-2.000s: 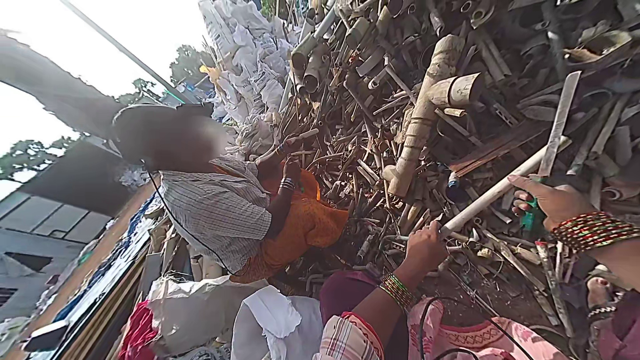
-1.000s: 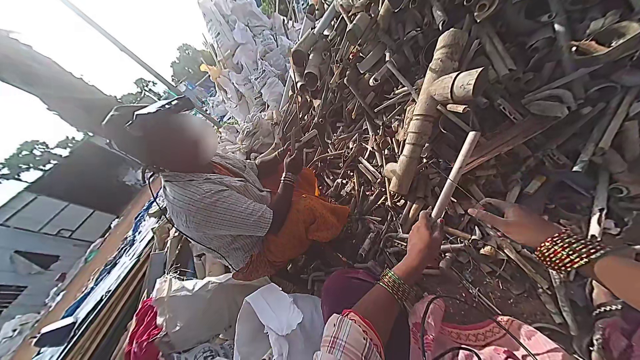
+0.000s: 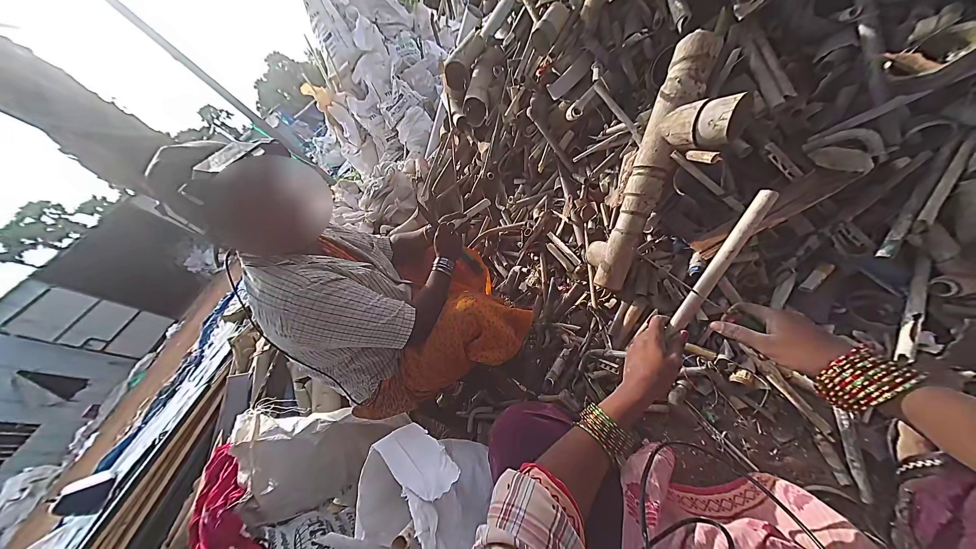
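Observation:
My left hand, with green and gold bangles at its wrist, grips the lower end of a pale, dirty plastic pipe. The pipe slants up to the right, its far end free above the scrap pile. My right hand, with red and gold bangles, is just right of the pipe and apart from it, its fingers partly extended. Something dark green shows by its fingers, too unclear to name or to tell if it is held. Beyond the pipe a large branched pipe fitting lies on the pile.
A heap of scrap pipes spreads ahead and right. On the left a co-worker in a checked shirt and orange cloth sits close by. White sacks are stacked behind; a pale sack lies at lower left. Black cables cross my lap.
My right hand has come off the pipe, where it was two seconds ago. The pipe in my left hand has swung to a steeper slant.

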